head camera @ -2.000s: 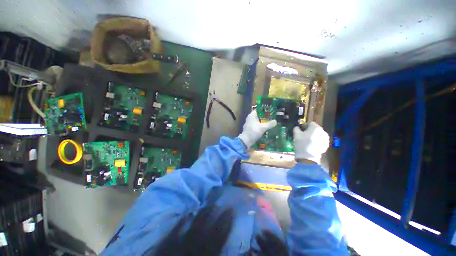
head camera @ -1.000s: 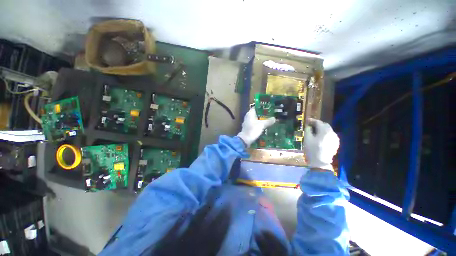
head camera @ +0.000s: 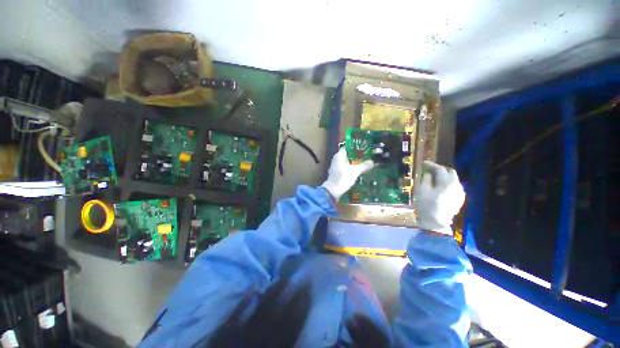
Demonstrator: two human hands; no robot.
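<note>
A green circuit board point(head camera: 381, 178) with black and white parts lies over the well of the solder pot point(head camera: 367, 215). Shiny molten solder point(head camera: 387, 117) shows above the board's far edge. My left hand point(head camera: 345, 172), in a white glove, grips the board's left edge with the thumb on top. My right hand point(head camera: 439, 197), also gloved, is at the pot's right rim, apart from the board. Its fingers are curled; whether they hold something small cannot be told. The board's underside is hidden.
A black divided tray point(head camera: 264, 197) at left holds several green boards point(head camera: 164, 153) and a yellow tape roll point(head camera: 97, 216). Side cutters point(head camera: 296, 151) lie between tray and pot. A tan carton point(head camera: 129, 76) stands at the back left. A blue rack point(head camera: 568, 197) stands at right.
My right hand has let go of the board's right edge and moved right to the pot's rim. My left hand keeps its grip and the board stays over the well.
</note>
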